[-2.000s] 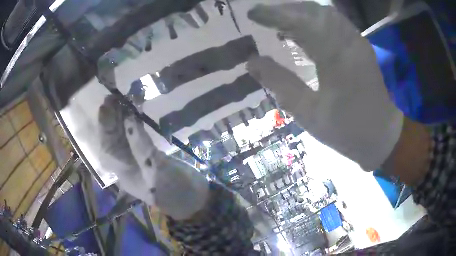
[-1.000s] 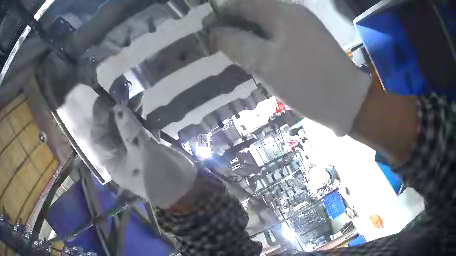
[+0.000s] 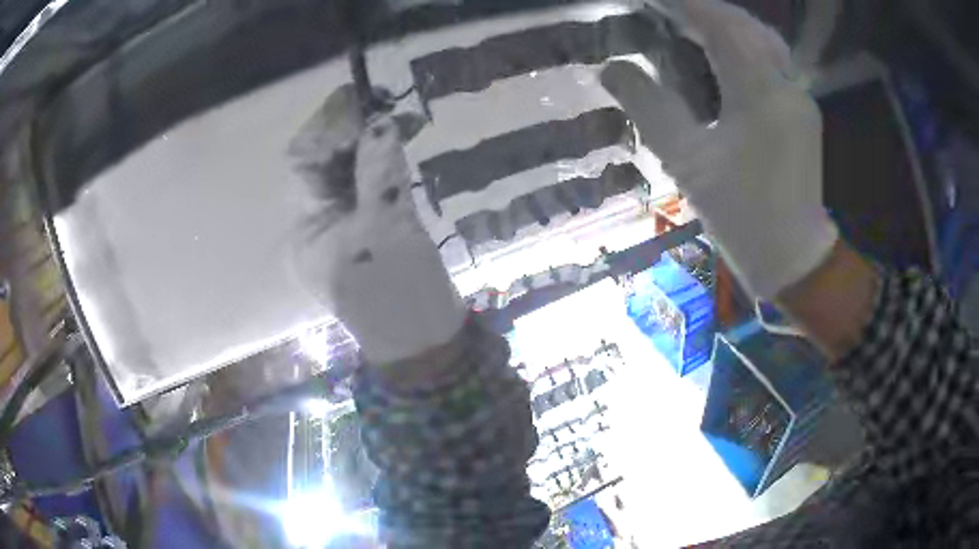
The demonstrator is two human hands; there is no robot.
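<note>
A large pale sheet-metal panel (image 3: 193,247) with a thin dark edge lies behind my left hand, on the left. My left hand (image 3: 376,241), in a white glove with dark spots, has its fingertips closed at the lower end of a thin dark rod (image 3: 360,54). My right hand (image 3: 746,150), in a white glove, is at the upper right with thumb and fingers apart. It is beside the right ends of dark wavy-edged strips (image 3: 526,150). Whether it touches or holds anything there is not clear. The picture is blurred.
Below the hands, a blue crate (image 3: 692,311) and a deep teal-blue bin (image 3: 771,375) with dark pieces stand on the bright floor. Rows of small dark pieces (image 3: 569,418) show at the lower centre. Dark bars (image 3: 183,434) cross the lower left.
The view has shifted, showing more pale panel on the left and blue containers at the right. My left hand now appears farther right and more upright; my right hand appears farther right than one second ago.
</note>
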